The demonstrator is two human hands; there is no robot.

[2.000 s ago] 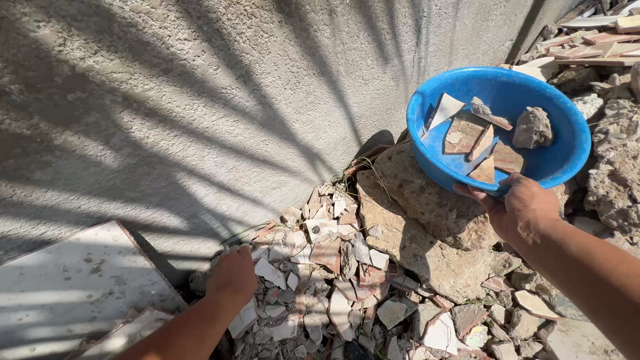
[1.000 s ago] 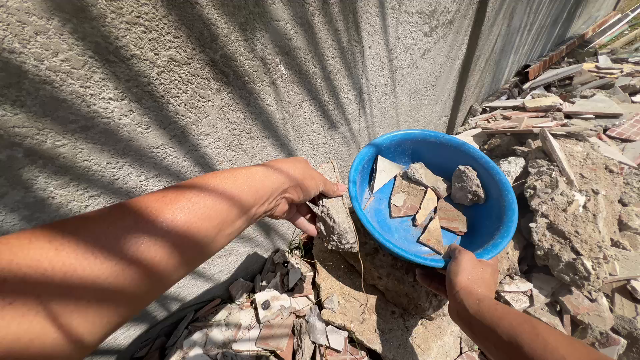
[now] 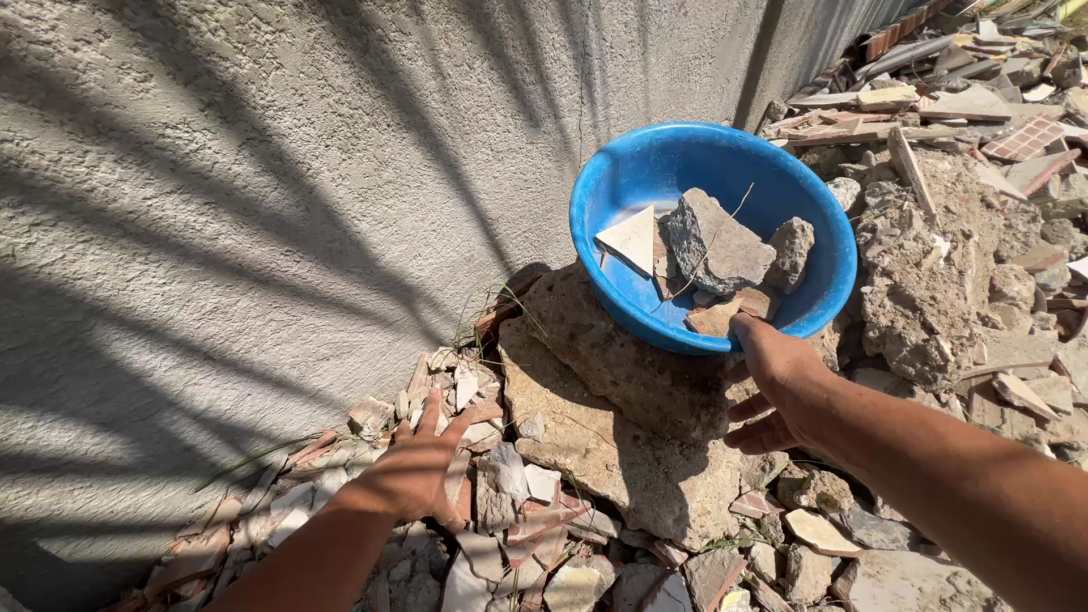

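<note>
A blue plastic basin (image 3: 837, 293) rests on a large rock (image 3: 633, 365) beside the wall. It holds a big grey chunk of concrete (image 3: 722, 246), a smaller rough chunk (image 3: 790, 252), a white triangular tile shard (image 3: 631, 241) and several brownish tile pieces. My right hand (image 3: 778, 387) is at the basin's near rim, thumb over the edge and the other fingers spread below it. Low on the left, my left hand (image 3: 421, 467) has its fingers spread over broken tile shards (image 3: 527, 527), with nothing seen in its grasp.
A rough concrete wall (image 3: 255, 212) with streaky shadows runs along the left and back. On the right lie a lumpy mass of broken concrete (image 3: 926, 263) and a heap of tile rubble (image 3: 969, 102). A flat stone slab (image 3: 578, 433) sits under the rock.
The big concrete chunk, in my left hand beside the basin one second ago, now lies in the basin. My left hand has let it go and moved down to the shards.
</note>
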